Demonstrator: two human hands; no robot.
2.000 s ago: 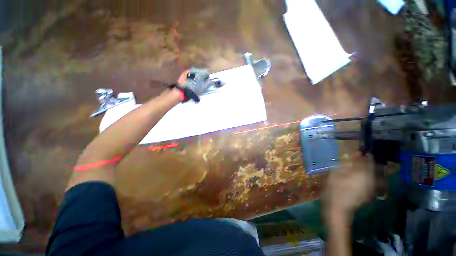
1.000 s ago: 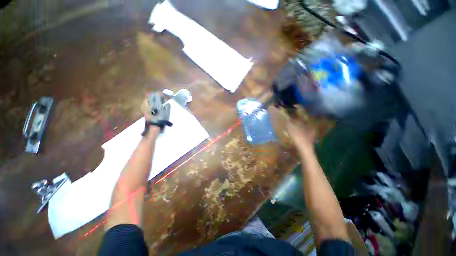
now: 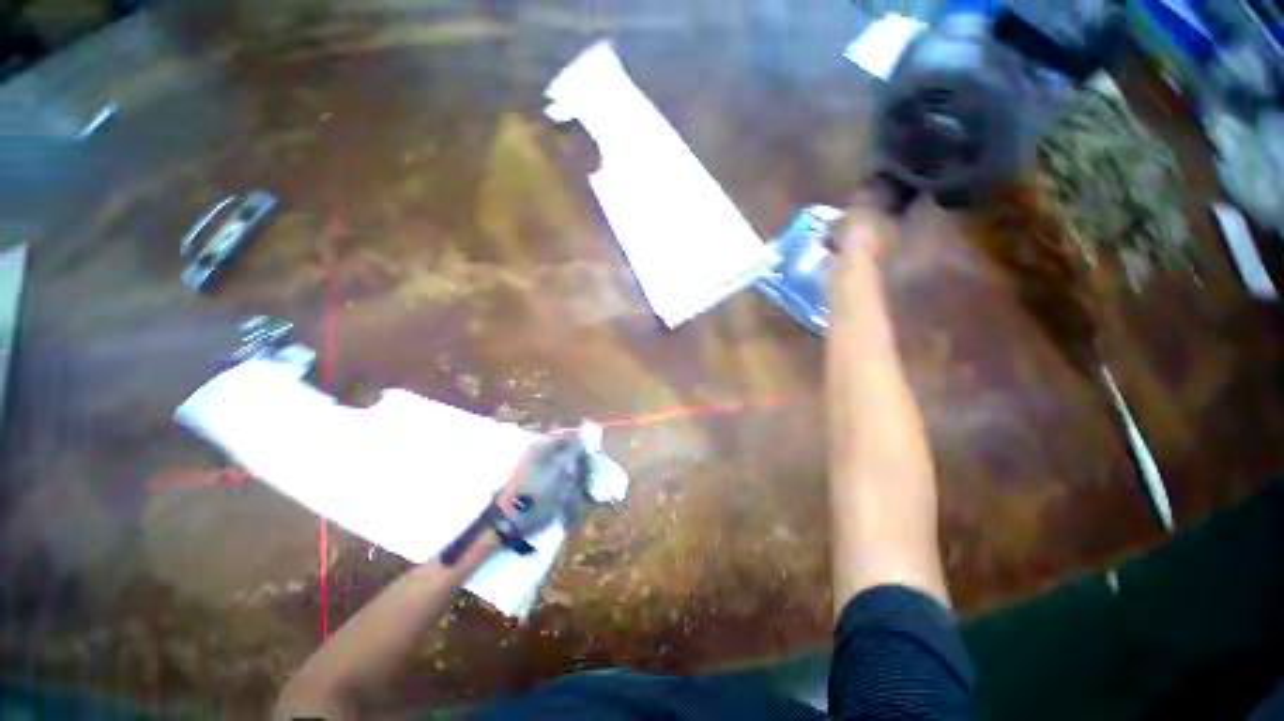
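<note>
A white cut panel stack (image 3: 394,458) lies on the table at lower left, with a shiny clip (image 3: 268,338) at its left end. My gloved left hand (image 3: 549,486) is on its right end, touching or right beside another shiny clip (image 3: 606,468); I cannot tell whether the fingers grip it. My right hand (image 3: 869,218) is closed at the dark motor body of the cloth cutter (image 3: 951,134), its grip partly hidden. The cutter's steel base plate (image 3: 806,275) is on the table, beside the right end of a second white panel (image 3: 662,197).
A flat metal weight with a handle (image 3: 228,240) lies at upper left. A brush with a bushy head (image 3: 1119,176) and pale handle lies at right. A small white piece (image 3: 884,47) is at the top. Red laser lines cross the brown table (image 3: 704,563); its curved front edge is at lower right.
The view has turned. The cutter in my right hand has moved away from me, its base plate now near the second panel. My left hand is now at the clip end of the first stack.
</note>
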